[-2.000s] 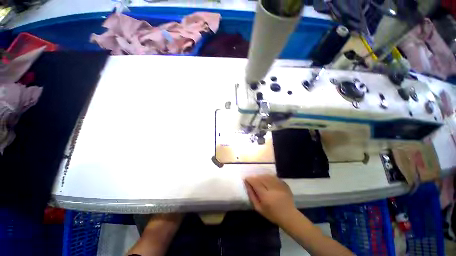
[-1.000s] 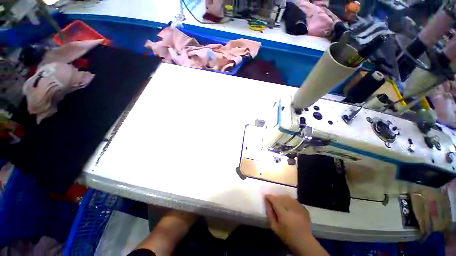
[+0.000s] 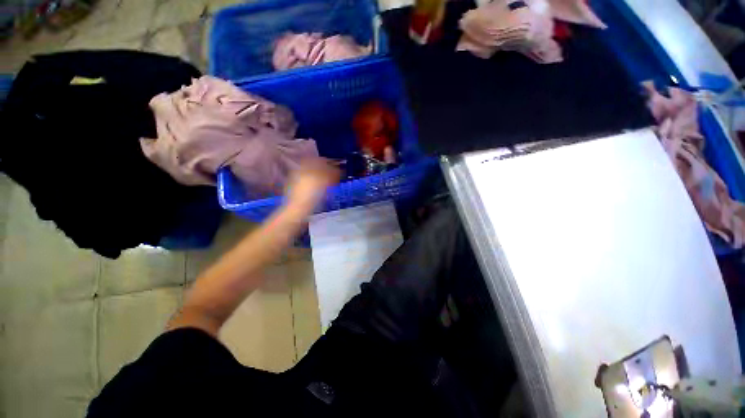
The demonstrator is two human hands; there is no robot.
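My left hand (image 3: 314, 177) is blurred at the near rim of a blue plastic basket (image 3: 278, 212). It touches or overlaps the edge of a pile of dusty pink cloth (image 3: 220, 135). The pile lies over the basket's left side. The fingers are too blurred to tell whether they hold cloth. My right hand is not in view. The needle plate area (image 3: 645, 380) of the sewing machine shows at the bottom right.
A second blue basket (image 3: 237, 41) with pink cloth stands behind. Black cloth (image 3: 82, 147) lies at left. An orange-red item (image 3: 376, 129) is in the near basket. A white board (image 3: 355, 245) is beside my leg. The white tabletop (image 3: 604, 237) is at right, with black cloth (image 3: 506, 102) beyond.
The view has swung left, from the sewing machine to the baskets. My left hand has moved from below the table edge out to the pink cloth. My right hand has left the picture.
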